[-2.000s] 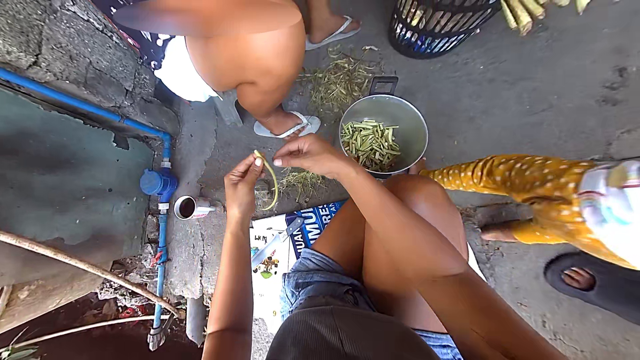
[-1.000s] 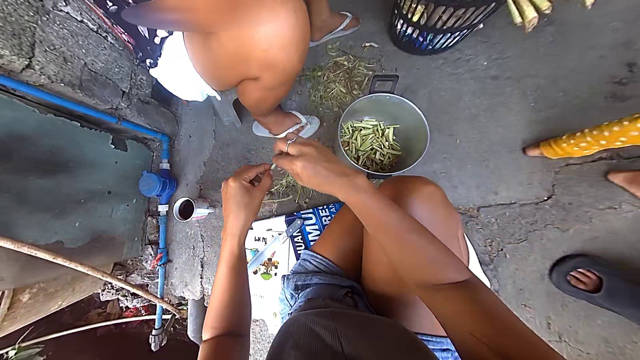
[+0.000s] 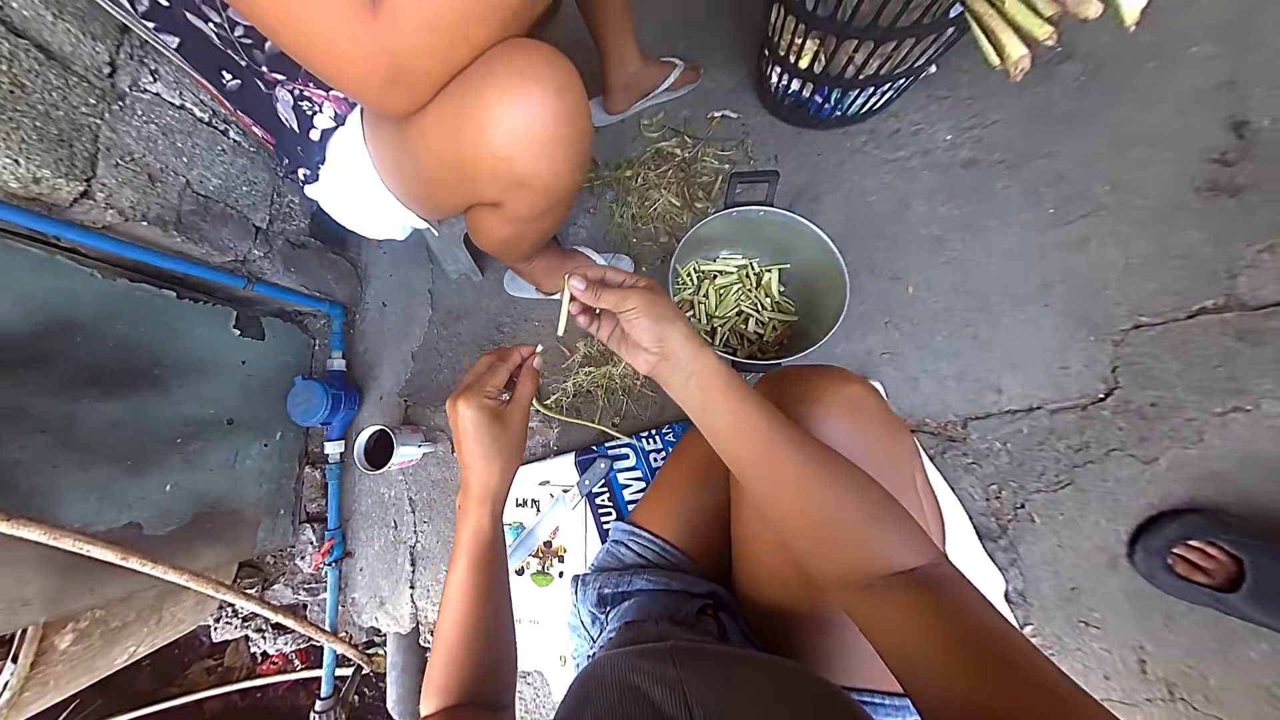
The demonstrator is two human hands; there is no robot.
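Pinched in my left hand (image 3: 492, 410) is the end of a thin green plant stalk (image 3: 580, 421), which curves down to the right toward the printed sheet. My right hand (image 3: 625, 315), just above and to the right, holds a short cut piece of stalk (image 3: 564, 306) upright between thumb and fingers. Right of it stands a metal pot (image 3: 825, 270) with many short green stalk pieces (image 3: 738, 302) inside. A knife (image 3: 560, 510) lies on the printed sheet (image 3: 540, 620) beside my thigh. Stringy peelings (image 3: 600, 385) lie on the ground beneath my hands.
Another person's bent leg (image 3: 500, 130) and slippered feet are at the upper left. More peelings (image 3: 672, 185) lie by the pot. A black plastic basket (image 3: 860, 60) and thick stalks (image 3: 1010, 30) are at the top. A mug of dark liquid (image 3: 392, 449) stands near the blue pipe (image 3: 333, 490). A slippered foot (image 3: 1205, 565) is at right.
My hands have come apart, and a short piece now shows in my right hand. The person in yellow dotted leggings has moved away to the right and out of view.
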